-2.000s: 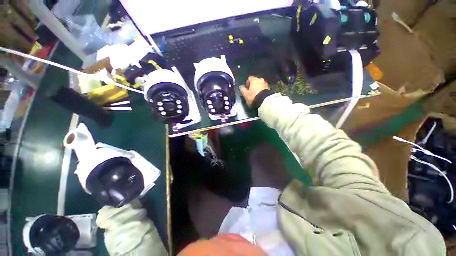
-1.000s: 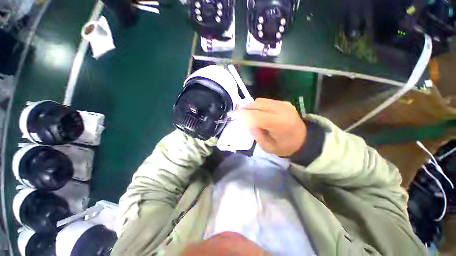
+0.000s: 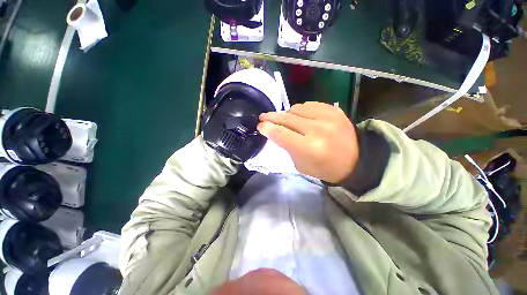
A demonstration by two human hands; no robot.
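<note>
A PTZ dome camera (image 3: 234, 124) with a white hood and black ball is held up in front of my chest, its white bracket to the right. My right hand (image 3: 315, 140) is at its right side, with the fingertips touching the black ball. Whether a label is under the fingertips cannot be told. My left hand is hidden behind the camera; only the left sleeve shows, running up to its lower side.
Several dome cameras (image 3: 36, 135) stand in a column at the left on the green bench (image 3: 144, 75). A label roll (image 3: 86, 24) lies upper left. Two cameras (image 3: 312, 16) sit at the top bench edge. A white strip (image 3: 462, 86) hangs at right, above dark cables (image 3: 501, 190).
Two seconds ago my right hand lay on the upper bench and the left sleeve was beside a camera at left. Since one second ago, my right fingertips have moved onto the held camera's ball.
</note>
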